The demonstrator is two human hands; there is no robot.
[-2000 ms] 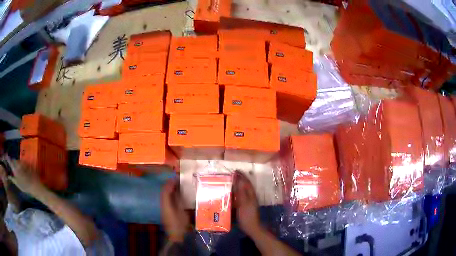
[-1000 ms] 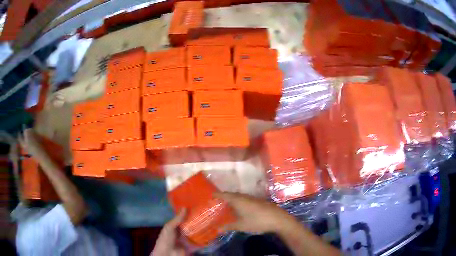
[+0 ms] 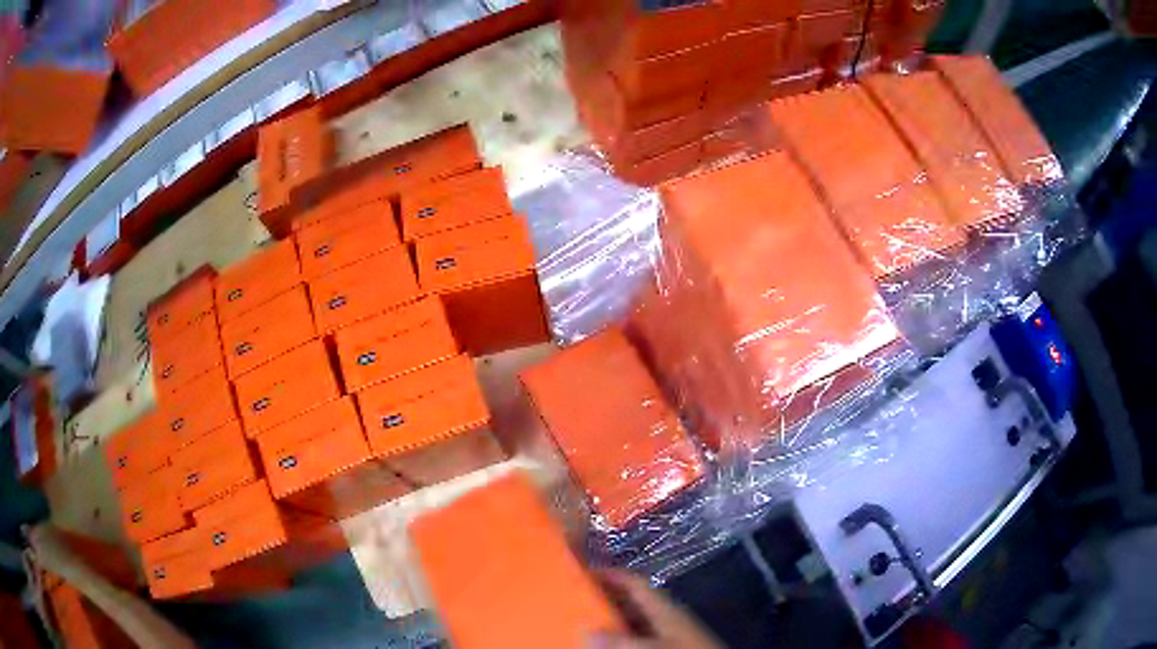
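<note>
An orange box (image 3: 505, 564) is tilted at the bottom centre, cut off by the lower edge and blurred. My right hand (image 3: 653, 619) is at its lower right side and grips it; the hand is partly cut off by the edge. I cannot tell whether film covers this box. My left hand is not in view. Film-wrapped orange boxes (image 3: 615, 425) stand in a row to the right of the held box, with glare and loose film edges. Unwrapped orange boxes (image 3: 311, 444) with small dark logos stand in tight rows to the left.
A clear film stack (image 3: 590, 247) lies behind the rows on the plywood board (image 3: 482, 95). More orange boxes (image 3: 711, 76) are stacked at the back. A white machine panel (image 3: 933, 488) with black handles is at lower right. A coworker's arm (image 3: 108, 593) is at lower left.
The view has turned and shifted right. The held box was film-covered between both hands; now an orange box shows at the right hand, nearer the wrapped row. The left hand has left the picture.
</note>
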